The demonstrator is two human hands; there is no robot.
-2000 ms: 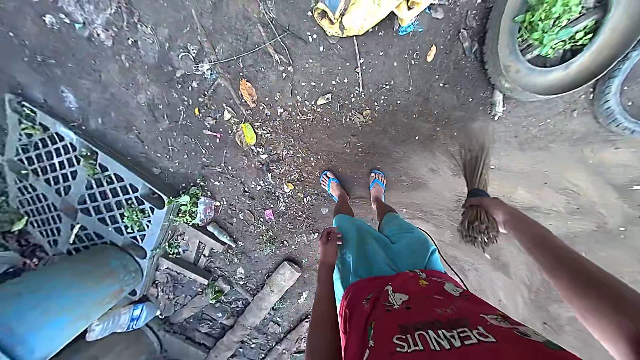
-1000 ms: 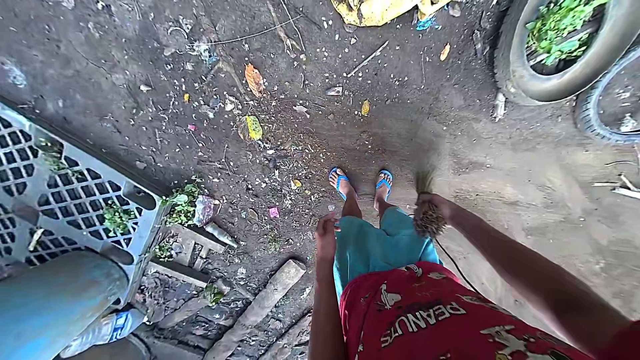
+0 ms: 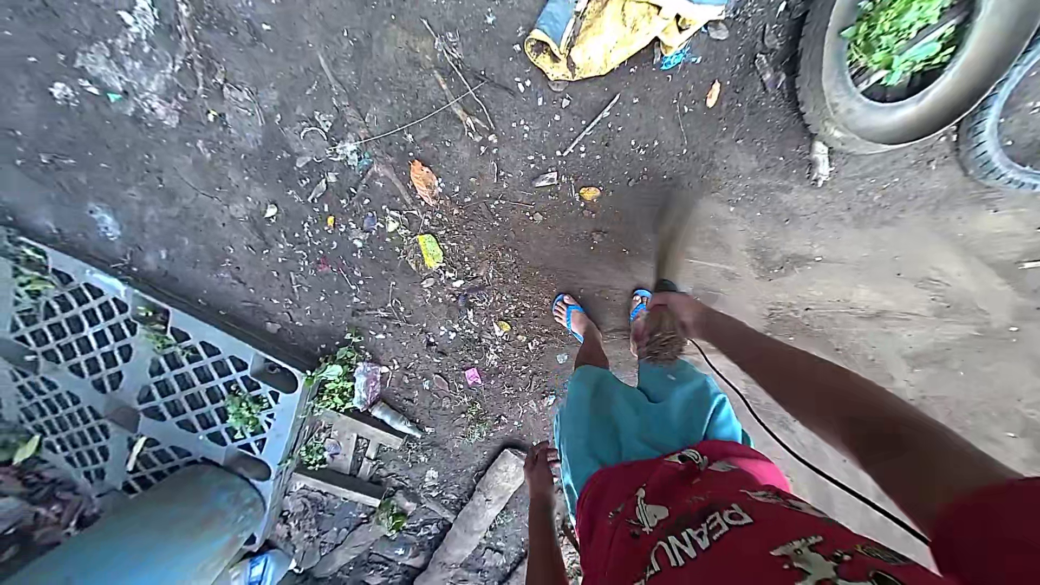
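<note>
My right hand (image 3: pixel 681 313) grips a stick broom (image 3: pixel 662 337) made of thin bristles, just in front of my right foot. The broom's far end is blurred over the dirt, and its bound butt end points back toward my shorts. My left hand (image 3: pixel 540 467) hangs beside my left thigh with nothing in it, its fingers loosely apart. Small bits of litter and dry debris (image 3: pixel 487 284) lie on the soil ahead and to the left of my feet. Among them are a yellow-green leaf (image 3: pixel 430 251), an orange-brown leaf (image 3: pixel 424 182) and a pink scrap (image 3: pixel 473 376).
A grey plastic lattice pallet (image 3: pixel 122 349) and a blue-grey cylindrical container (image 3: pixel 162 528) stand at the left. Wooden planks (image 3: pixel 479 516) lie at bottom centre. A yellow sheet (image 3: pixel 609 45) is at the top. Tires (image 3: pixel 959 101) lie at upper right, one with green plants (image 3: pixel 902 41) inside. A thin black cable (image 3: pixel 780 439) crosses my right side.
My right hand has brought the broom inward from the far right to beside my right foot. My left hand stays by my thigh.
</note>
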